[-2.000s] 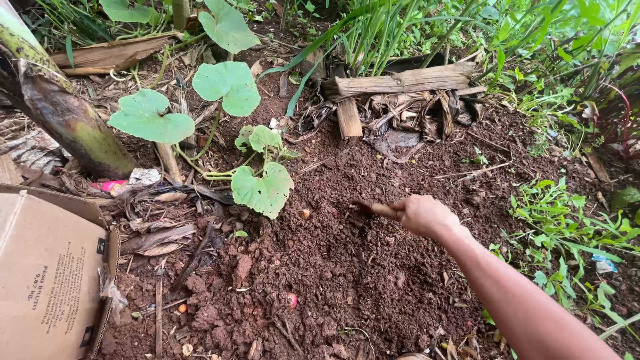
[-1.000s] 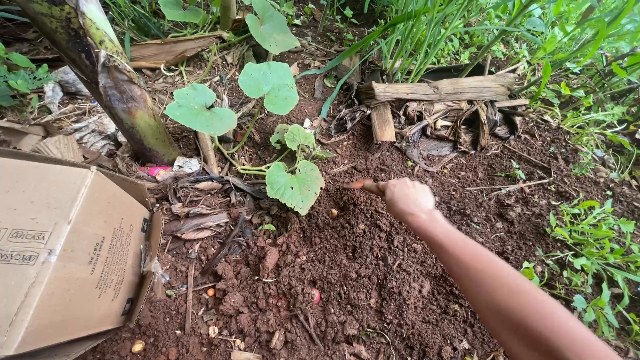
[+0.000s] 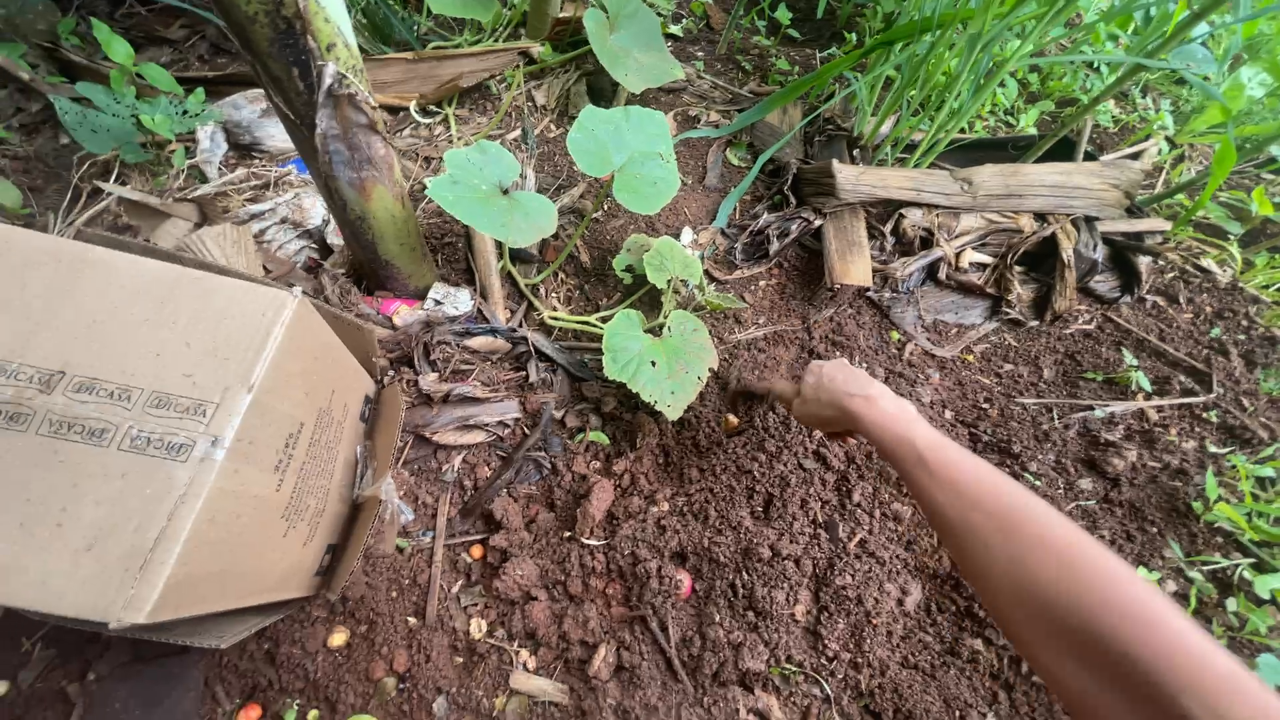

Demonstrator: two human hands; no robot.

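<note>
My right hand [image 3: 840, 398] reaches in from the lower right, its fingers closed around the handle of a small hand tool [image 3: 765, 389]. The tool points left, low over loose reddish-brown soil [image 3: 800, 540]; its working end is blurred against the soil, so its kind cannot be told. Just left of it is a vine plant with broad lobed leaves [image 3: 660, 360], the lowest one dotted with holes. A small yellowish piece [image 3: 731, 422] lies on the soil under the tool. A red round piece [image 3: 683, 583] sits lower down, partly in the soil. My left hand is out of view.
An open cardboard box [image 3: 150, 430] lies on its side at the left. Behind it rises a thick plant stem [image 3: 350, 170]. Split wood [image 3: 980, 188] and dry leaves lie at the upper right, before tall grass [image 3: 930, 90]. Low green weeds [image 3: 1245, 540] edge the right side.
My right hand, still holding the tool, has moved left over the soil, closer to the lowest leaf of the vine plant. The view has shifted left, showing more of the box.
</note>
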